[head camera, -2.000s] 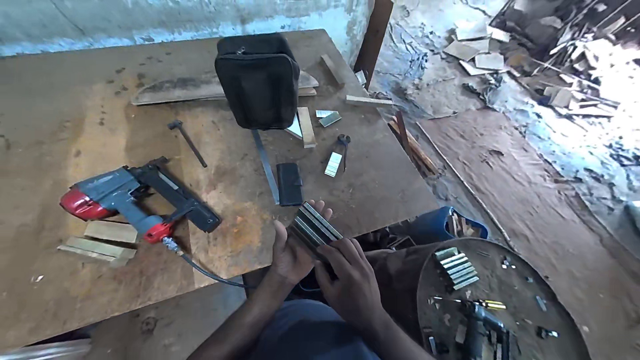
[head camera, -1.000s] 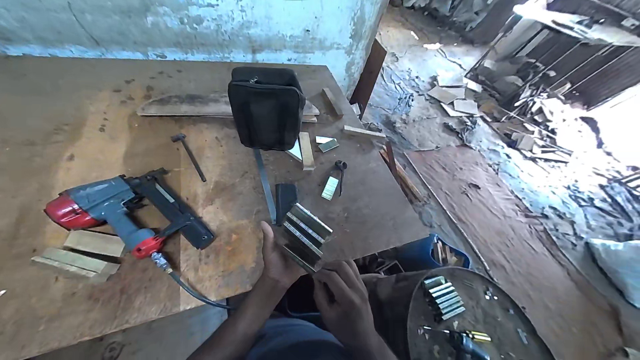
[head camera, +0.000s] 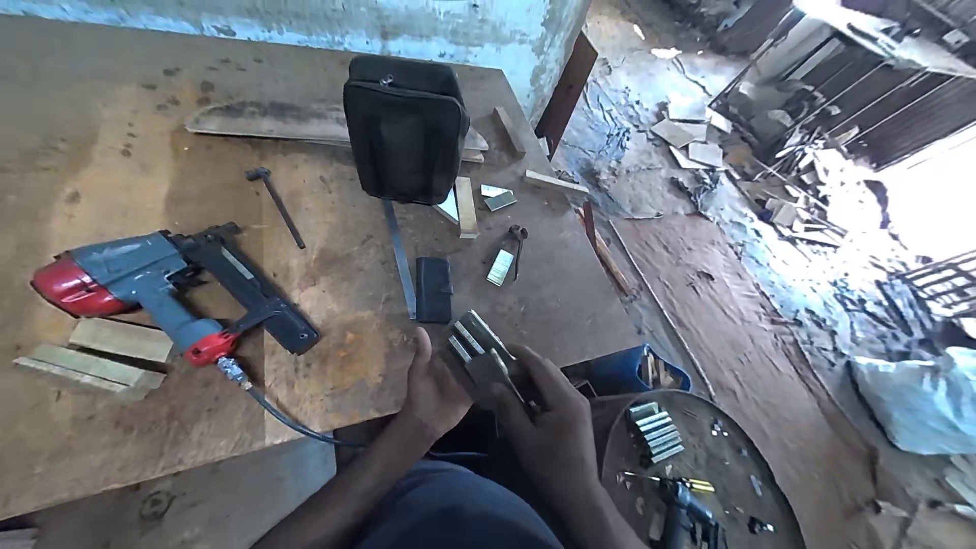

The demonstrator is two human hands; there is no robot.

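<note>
Between my hands, just off the table's front edge, are several strips of metal staples point(head camera: 474, 341). My left hand point(head camera: 436, 389) cups them from the left with its thumb raised. My right hand point(head camera: 550, 408) pinches a strip at their right side. A black phone case point(head camera: 434, 290) lies on the table just beyond the strips, beside a flat metal strip point(head camera: 400, 263). To the left a pneumatic stapler point(head camera: 164, 286) with a red cap lies on its side, its hose running to the table's edge. Pincers point(head camera: 518, 240) lie beside a small staple strip point(head camera: 500, 268).
A black bag point(head camera: 406, 130) stands at the back of the wooden table point(head camera: 335, 343). A hammer point(head camera: 278, 206) and wood offcuts point(head camera: 122, 339) lie on it. At lower right, a round drum top point(head camera: 732, 457) bears more staple strips point(head camera: 657, 433), a screwdriver point(head camera: 698, 485) and another tool. Behind it is a blue container point(head camera: 621, 371).
My right hand has moved up along the staple strips and now pinches one at their right side. The strips were spread out in my left hand one second ago.
</note>
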